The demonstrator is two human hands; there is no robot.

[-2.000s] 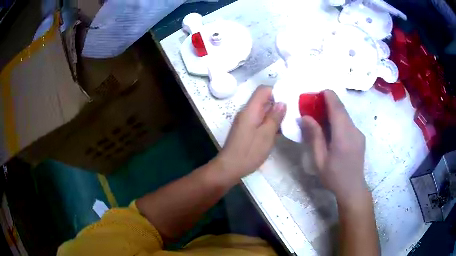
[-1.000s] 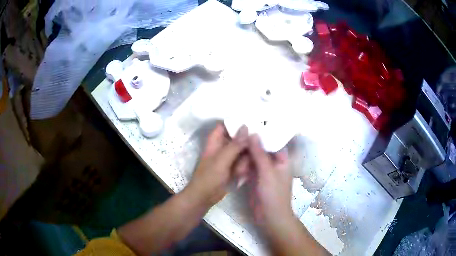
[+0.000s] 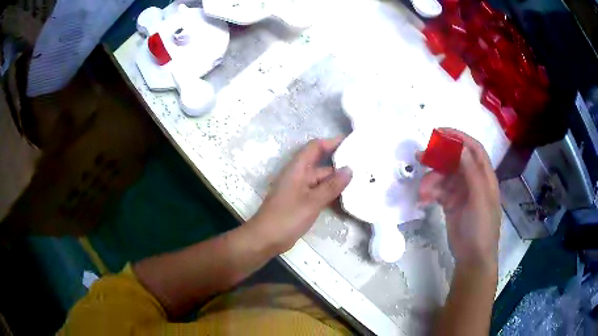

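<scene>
A white plastic housing lies or is held just above the board in front of me, its outer face with the short round post up. Glare washes out part of it. My left hand grips its left edge between thumb and fingers. My right hand holds a red plastic block between thumb and fingers, just right of the post. No gap or contact between block and housing can be told for sure.
A white housing with a red block sits at the board's upper left. A loose red block pile is at upper right. The metal screw feeder stands at right, a clear plastic bag lower right. A cardboard box is at left.
The housing now shows its post side between my parted hands. My right hand has moved right and now holds a red block. The view has shifted.
</scene>
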